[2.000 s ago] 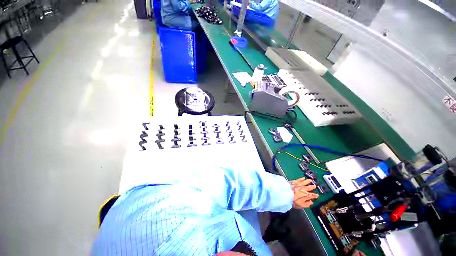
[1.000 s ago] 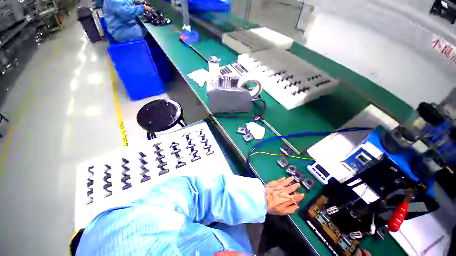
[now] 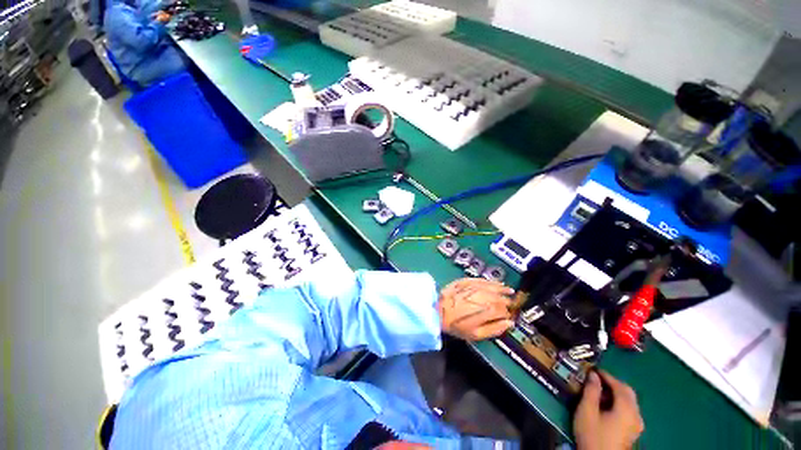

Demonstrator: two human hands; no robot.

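The test fixture, a black upright frame point(image 3: 619, 242) on a flat base, stands at the bench edge. Its brown-gold nest point(image 3: 537, 347) has silvery clamp tips above it. The red toggle handle point(image 3: 636, 316) is at its right. My left hand point(image 3: 479, 309) lies at the nest's left end, fingertips at the nest; whether it holds something is hidden. My right hand point(image 3: 608, 413) is at the nest's right end, thumb and fingers bent around a small dark part that I cannot identify. Small square modules point(image 3: 471, 261) lie in a short row left of the fixture.
A foam tray point(image 3: 263, 303) with dark parts is beside my lap; more trays point(image 3: 457, 105) stand on the bench. A tape dispenser point(image 3: 338, 151), timer point(image 3: 511, 252), blue hose point(image 3: 492, 191), blue unit point(image 3: 606, 182) and paper with pen point(image 3: 729, 347) are around. A person point(image 3: 140, 39) sits far left.
The view has swung toward the fixture. My left hand has moved from beside the loose modules to the nest's left end. My right hand has come further into view at the nest's right end.
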